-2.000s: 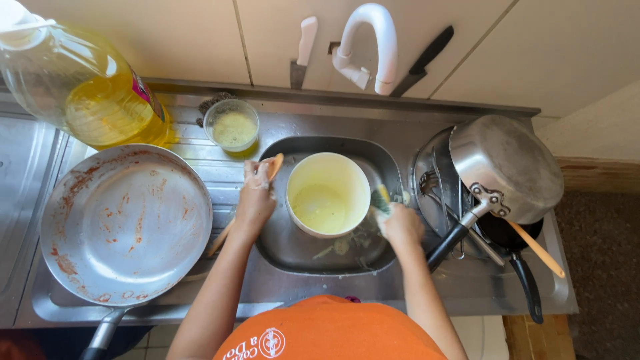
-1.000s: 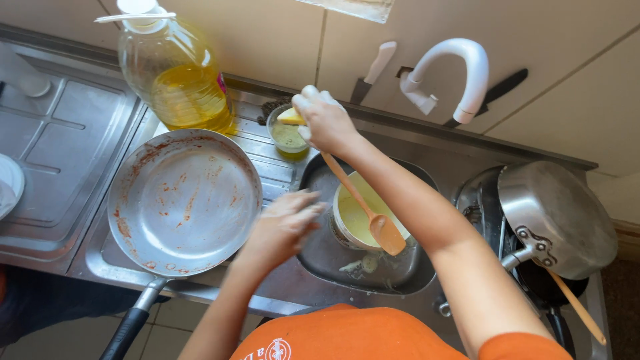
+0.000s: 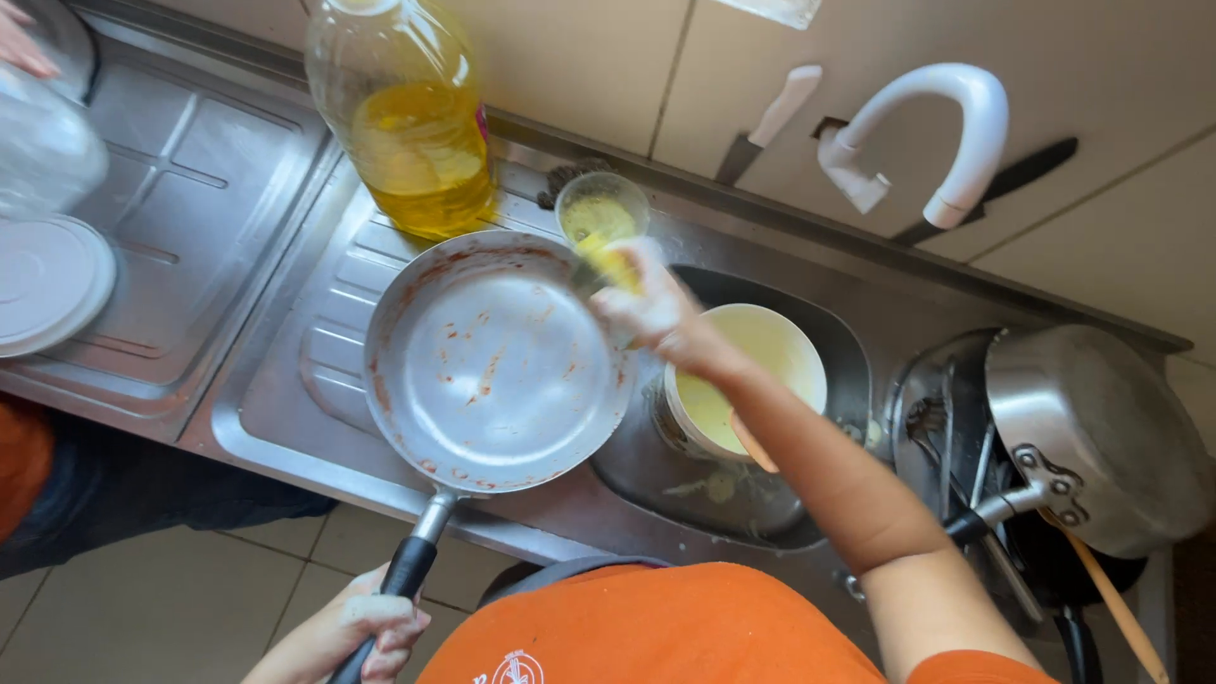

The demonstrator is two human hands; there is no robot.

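My left hand (image 3: 382, 622) grips the black handle of a frying pan (image 3: 494, 370), whose metal inside carries reddish-brown residue. Soapy and blurred, my right hand (image 3: 651, 299) holds a yellow-and-green sponge (image 3: 610, 261) over the pan's upper right rim. Just beyond the sponge stands a small clear tub (image 3: 603, 204) of yellowish contents, beside a dark scouring pad (image 3: 570, 179). A white bucket (image 3: 793, 356) with pale yellow inside sits in the sink basin (image 3: 655, 475), partly behind my right forearm. Part of a wooden spoon (image 3: 752, 445) shows at the bucket.
A large bottle of yellow liquid (image 3: 427, 152) stands behind the pan. A white curved faucet (image 3: 969, 104) and two knives are at the wall. To the right are a metal pot (image 3: 1092, 437) and utensils. Another person's hand (image 3: 24, 43) and white lids (image 3: 52, 285) are at left.
My left hand has taken hold of the pan's handle, and the pan now overlaps the sink's left edge. My right hand with the sponge has moved from the tub toward the pan. The wooden spoon has left my right hand.
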